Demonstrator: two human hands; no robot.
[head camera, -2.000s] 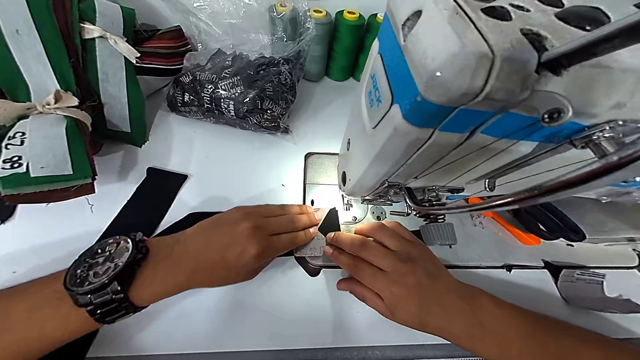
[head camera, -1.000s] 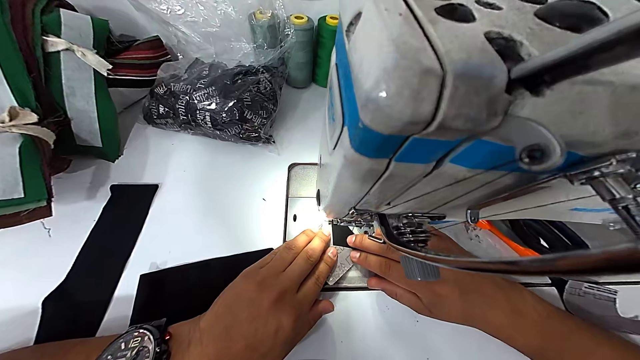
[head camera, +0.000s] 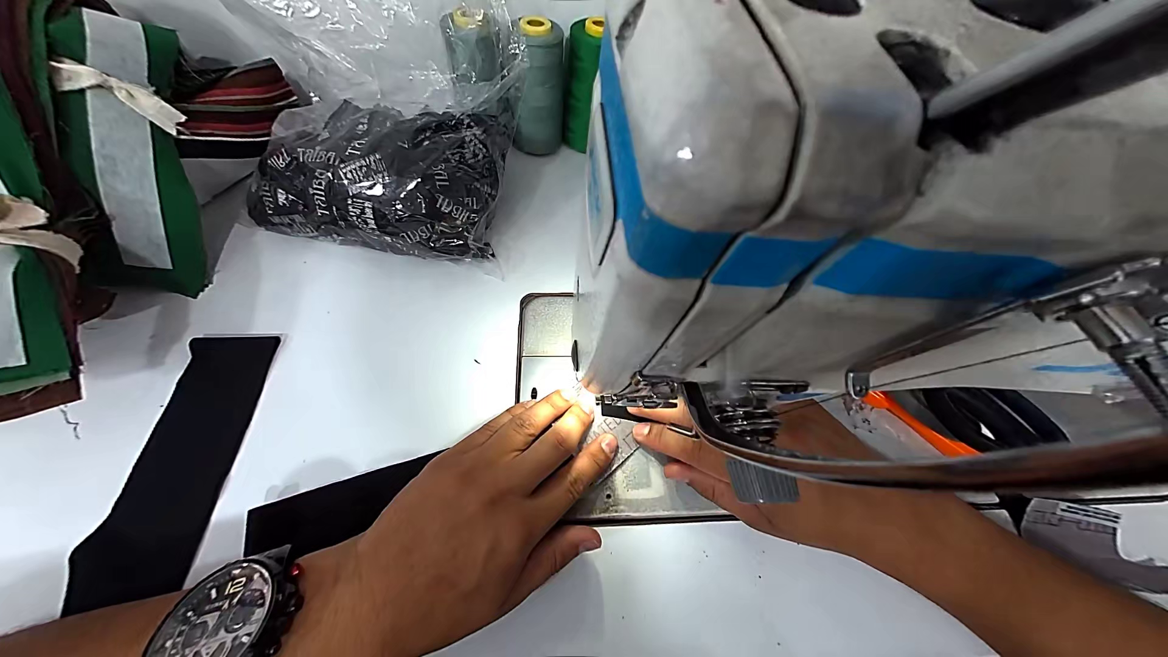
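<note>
A black fabric strip (head camera: 338, 500) runs from the left under my left hand (head camera: 484, 493), which lies flat on it with the fingertips at the lit needle area of a sewing machine (head camera: 712, 182). Right of the needle, my right hand (head camera: 730, 456) rests on the metal needle plate (head camera: 639, 493), its fingertips by the small black end of fabric under the presser foot (head camera: 639, 400). The machine's head and a curved bar partly hide that hand. Another black fabric piece (head camera: 173, 474) lies apart at the left.
Behind stand grey-green thread cones (head camera: 538, 87) and a green cone (head camera: 582, 82), beside a clear plastic bag of black printed material (head camera: 383, 182). Tied green and white fabric bundles (head camera: 137, 155) lie at the left. Orange-handled scissors (head camera: 922, 424) lie behind the right forearm.
The view has moved nearer to the machine. The dark fabric tip that stood up between my hands two seconds ago now lies flat at the presser foot.
</note>
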